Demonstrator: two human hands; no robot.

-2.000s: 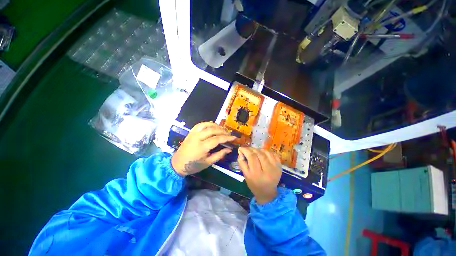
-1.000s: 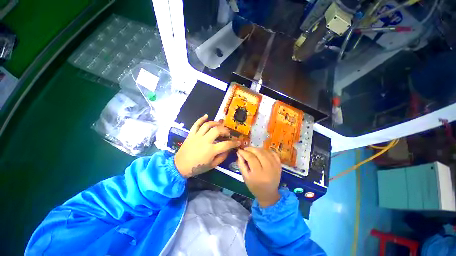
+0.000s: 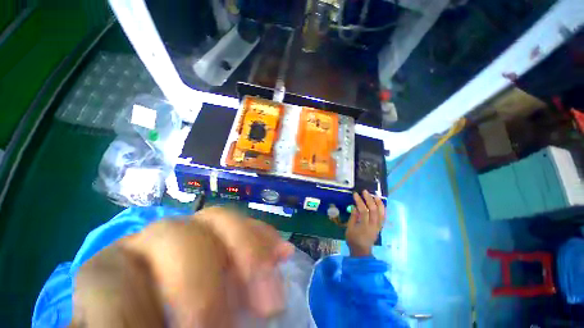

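The left orange fixture [image 3: 259, 128] with a black centre and the right orange fixture [image 3: 316, 142] lie on the silver perforated plate [image 3: 346, 154]. My right hand [image 3: 367, 221] is at the right end of the blue control panel [image 3: 291, 199], fingers over its front edge by a green button [image 3: 350, 209]; whether it presses anything is hidden. My left hand [image 3: 186, 269] is large and blurred, raised close to the camera, fingers bent; I cannot tell if it holds anything.
The machine's white hood frame [image 3: 150, 57] and dark interior stand behind the plate. Plastic bags [image 3: 131, 173] and a clear grid sheet [image 3: 96, 90] lie at left. A dark speckled tray [image 3: 369, 168] is right of the plate. A red stool [image 3: 522, 272] stands on the blue floor.
Both hands have left the left fixture. My right hand has moved right to the panel's end; my left hand has come up towards the camera. The view has shifted.
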